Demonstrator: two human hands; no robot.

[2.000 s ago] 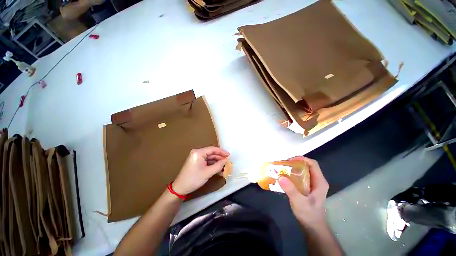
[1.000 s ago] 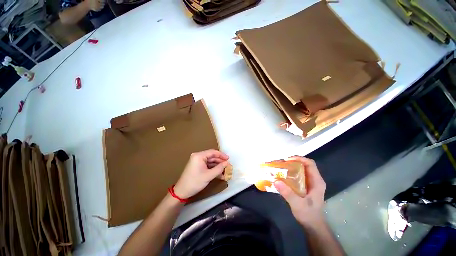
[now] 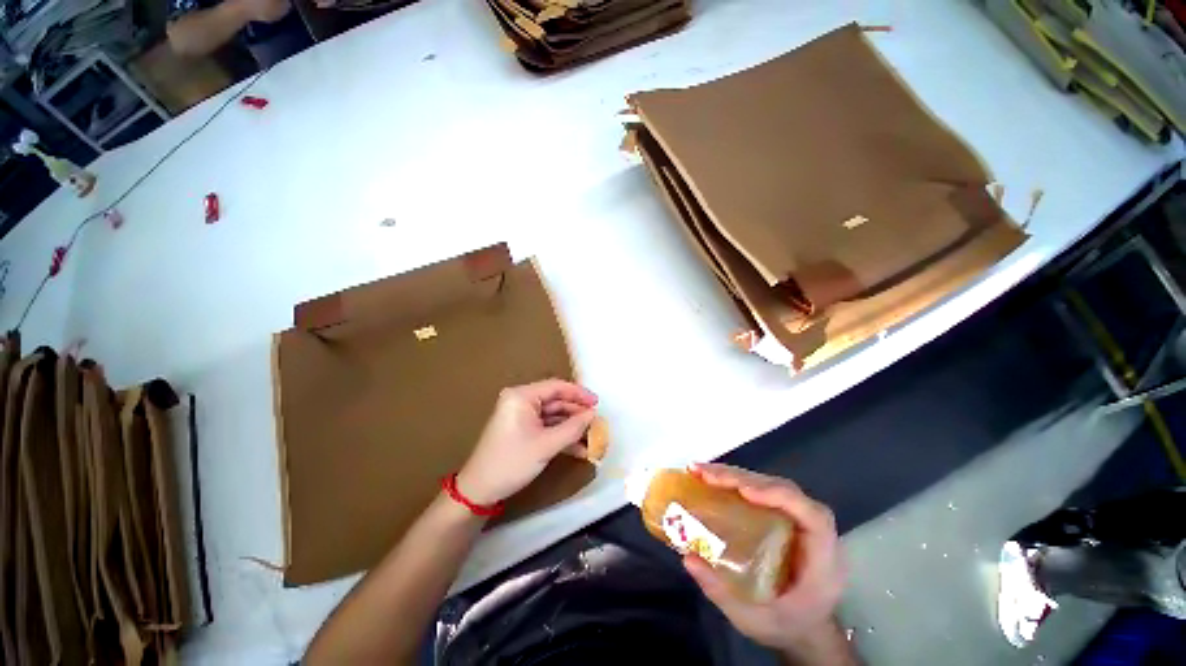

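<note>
A flat brown bag panel (image 3: 403, 403) lies in front of me, its folded top flap with reddish-brown end patches (image 3: 401, 289) on the far side. My left hand (image 3: 540, 436) is at its near right corner, fingertips pinching at the tan binding tape end (image 3: 597, 439); the exact grip is partly hidden. My right hand (image 3: 780, 559) is closed around a glue bottle (image 3: 715, 531) with amber glue and a white-and-red label. The bottle is tilted, beyond the table's front edge. Its nozzle end is washed out by glare, close to the tape end.
A stack of brown panels (image 3: 819, 169) lies to the right, another (image 3: 585, 29) at the back. A thick pile (image 3: 91, 507) leans at far left. Olive-yellow pieces (image 3: 1093, 65), red-handled snips (image 3: 211, 207) and a second bottle (image 3: 59, 169) are on the table. Another person's arm (image 3: 215, 26) shows beyond.
The glue bottle and my right hand have moved down and turned, so the bottle's base points lower right. My left hand stays at the corner with little change.
</note>
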